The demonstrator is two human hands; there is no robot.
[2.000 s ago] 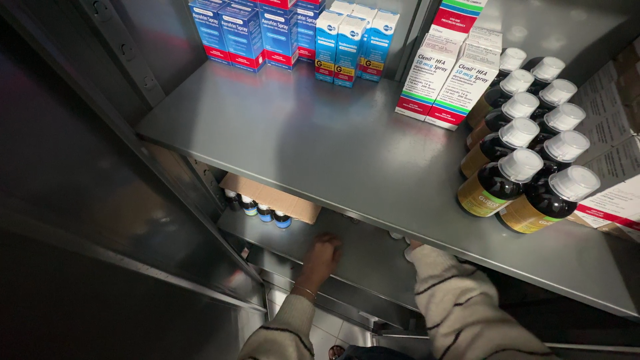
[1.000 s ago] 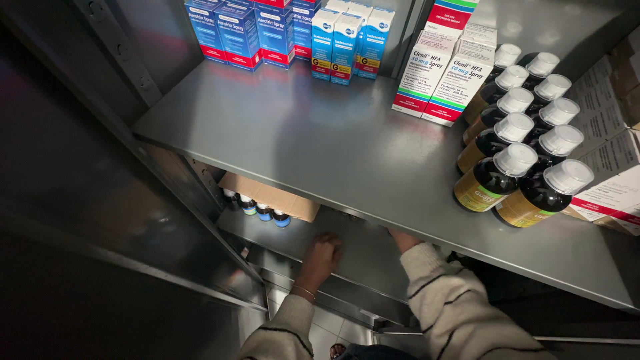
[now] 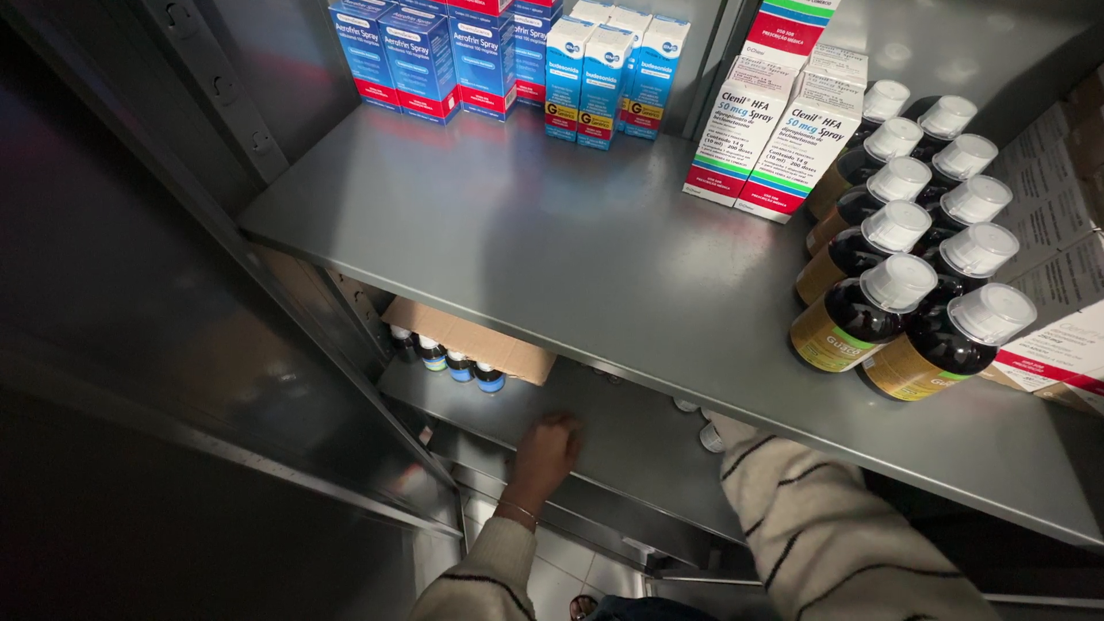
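Observation:
My left hand (image 3: 548,453) is over the lower metal shelf (image 3: 630,448), its fingers curled; whether anything is in them cannot be told. To its upper left, several small dark bottles with blue labels (image 3: 461,369) stand under a brown cardboard piece (image 3: 470,336). My right arm, in a striped knit sleeve, reaches beneath the upper metal shelf (image 3: 552,259), and that hand is hidden under the shelf. Beside its cuff, a white bottle cap (image 3: 711,438) shows at the shelf edge.
On the upper shelf stand blue and red spray boxes (image 3: 418,65), slim budesonide boxes (image 3: 604,82), white Clenil boxes (image 3: 798,147) and two rows of dark syrup bottles with white caps (image 3: 849,319). More cartons (image 3: 1065,310) are at the right. A dark metal door (image 3: 216,345) borders the left.
My right hand, partly visible at the upper shelf's edge a second ago, has gone out of sight beneath it. My left hand has stayed in nearly the same place.

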